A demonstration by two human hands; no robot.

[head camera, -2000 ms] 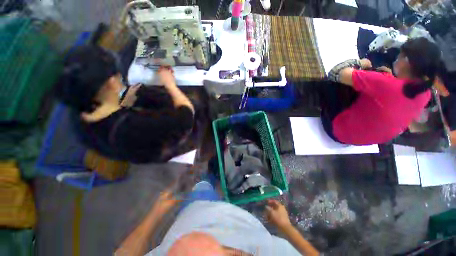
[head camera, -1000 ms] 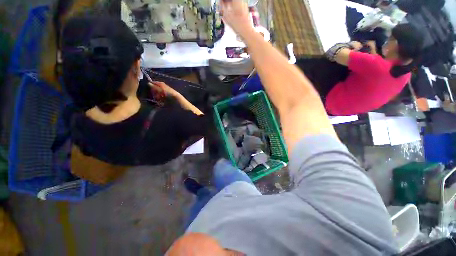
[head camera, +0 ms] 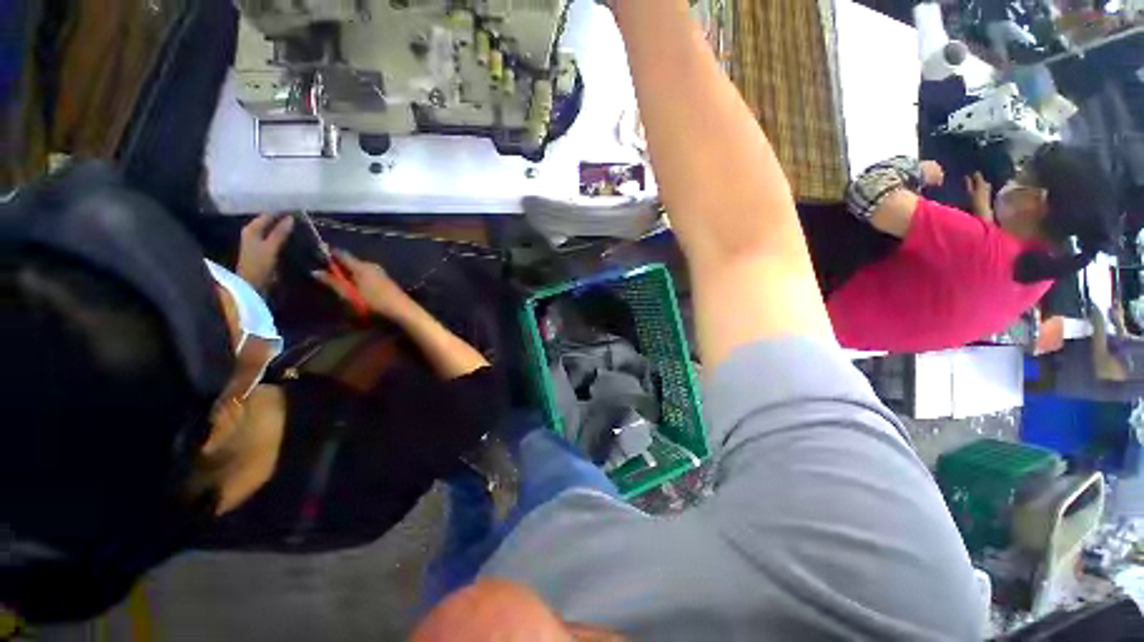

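My right arm reaches up the frame across the table edge. My right hand is cut off by the top edge. My left hand is out of the picture. The cream-white sewing machine head (head camera: 427, 75) stands on the white table (head camera: 427, 188), left of my forearm; its top is cut off. A dark, open rectangular plate area lies by its needle end. A seated person in black beside me holds scissors with red-orange handles (head camera: 348, 286) below the table edge.
A green plastic basket (head camera: 694, 433) with grey scraps stands below the table, left of my arm. Plaid cloth (head camera: 790, 100) lies right of my arm. A person in a pink shirt (head camera: 935, 276) sits at another machine (head camera: 1004, 115).
My right arm went from low beside the basket up over the table. My left hand left the picture. The view moved closer to the machine, and the person in black appears larger, further left.
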